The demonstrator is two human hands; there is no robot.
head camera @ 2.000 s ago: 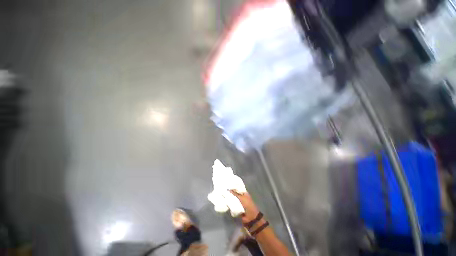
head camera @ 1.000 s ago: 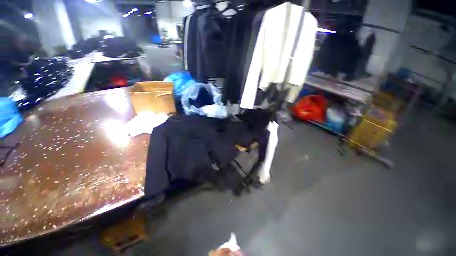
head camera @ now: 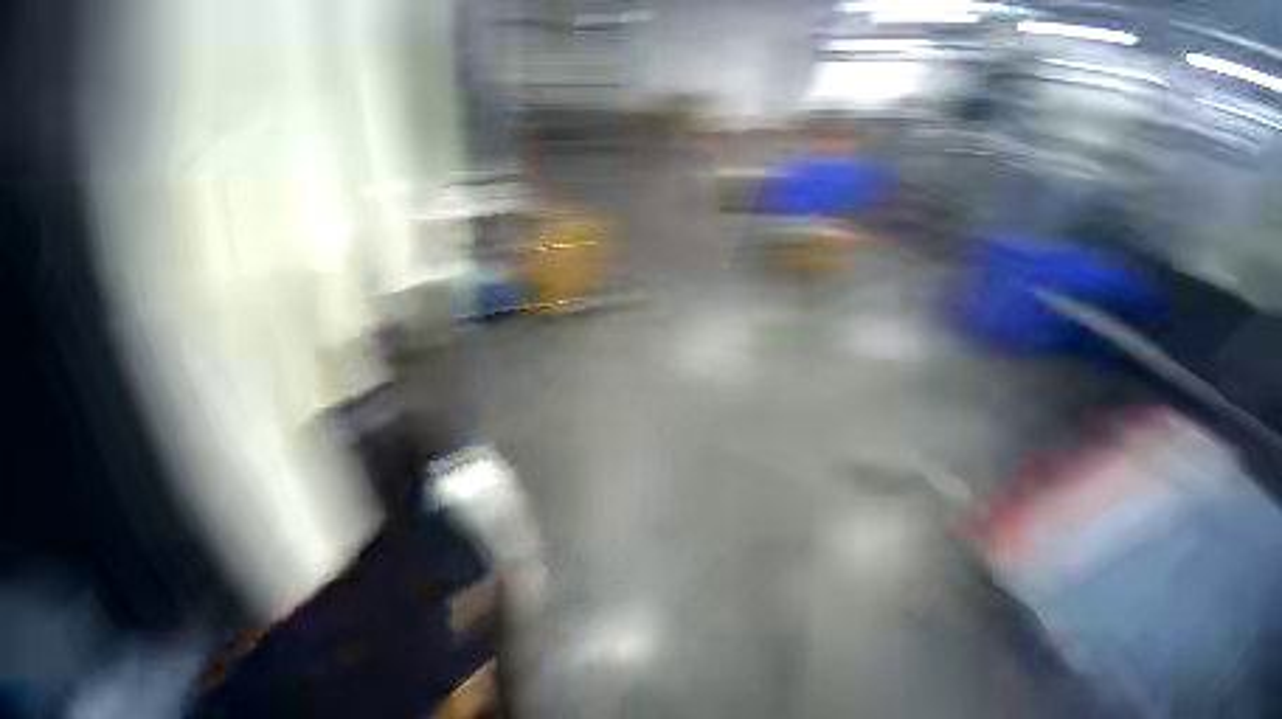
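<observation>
The view is heavily blurred, and I cannot make out either of my hands. A large white garment [head camera: 267, 281] hangs close at the left. A dark garment heap [head camera: 366, 618] lies at the lower left, with a narrow white piece [head camera: 485, 499] and small orange-brown patches at its right side. At the lower right, light blue garments [head camera: 1181, 576] with a red-pink edge sit below a pale metal rail [head camera: 1167, 365].
Grey floor [head camera: 703, 492] runs through the middle. A yellow-brown box [head camera: 565, 257] stands beyond the white garment. A blue shape [head camera: 827, 186] is at the back, and a blue bin or bag [head camera: 1062, 295] is at the right. Bright lights show at the top right.
The view has swung right from the table. The white garment is now large at the left, the dark heap is at the lower left, and the light blue garments have come in. The hand low in the frame is gone.
</observation>
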